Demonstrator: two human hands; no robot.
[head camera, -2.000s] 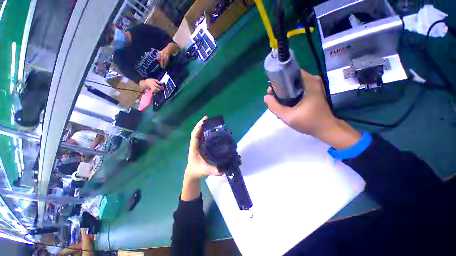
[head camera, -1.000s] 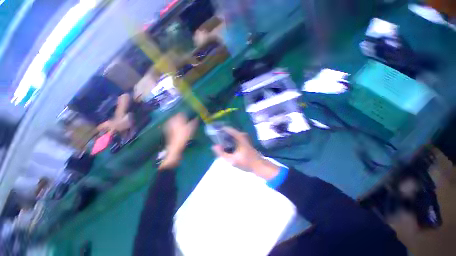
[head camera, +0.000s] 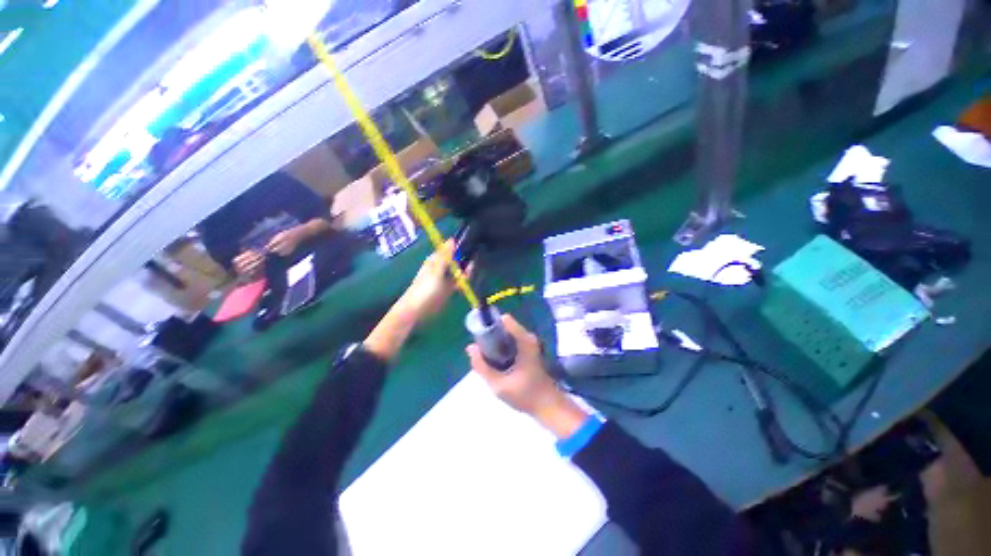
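Observation:
My right hand (head camera: 519, 369) is closed around the grey cylinder of the electric screwdriver (head camera: 491, 337), above the top edge of the white mat (head camera: 473, 478). My left hand (head camera: 433, 280) is stretched forward, its fingers at the lower end of a black device (head camera: 489, 212) at the far side of the bench. The yellow hose crosses in front of it, so its grip is unclear. The device's details are too dark to tell.
The screw feeder (head camera: 598, 293) stands right of the screwdriver, with black cables beside it. The green perforated box (head camera: 842, 310) is further right, near a metal post (head camera: 719, 119). A cardboard box (head camera: 511, 158) lies behind the black device. Another person's hands (head camera: 272, 250) are at the far left.
The view has swung right. The black device my left hand held two seconds earlier is gone from above the mat. My left hand has reached forward; my right hand still holds the screwdriver.

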